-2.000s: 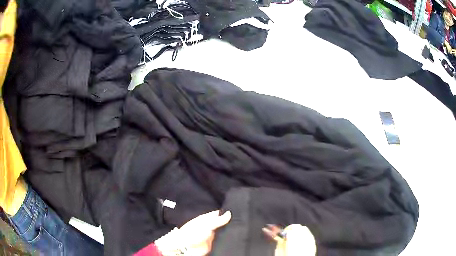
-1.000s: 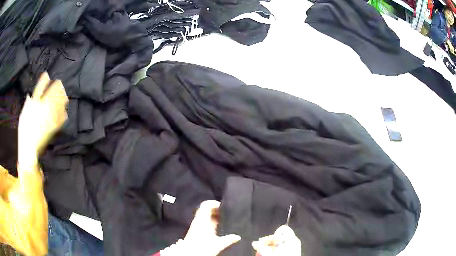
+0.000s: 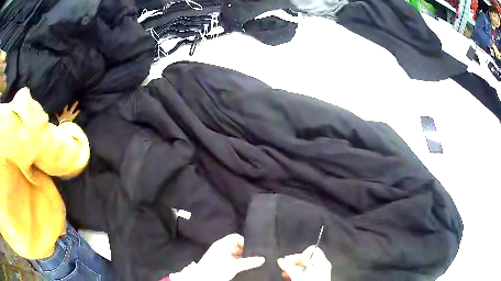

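A large black coat (image 3: 307,148) lies creased in front of me, with a small white label (image 3: 183,213) at its lower left. My left hand (image 3: 230,260) holds the edge of a flat banded piece of the coat, a sleeve end or cuff (image 3: 262,219), at the bottom centre. My right hand (image 3: 307,266) is just right of it, cut off by the bottom edge. It grips a thin metallic tool (image 3: 320,236), possibly snips, pointing up. Its fingertips are at the cloth of the same piece.
A person in a yellow top (image 3: 38,175) stands at the left, a hand on the dark coat pile (image 3: 71,55). Black pieces with white cords (image 3: 184,27) lie at the far side. A dark shiny rectangle (image 3: 431,134) and black cloth (image 3: 401,38) lie right on the white table (image 3: 340,71).
The person in yellow has moved further into view and the pile at left has shifted. My right hand has turned from a blurred position and the tool now shows upright. The coat stays put.
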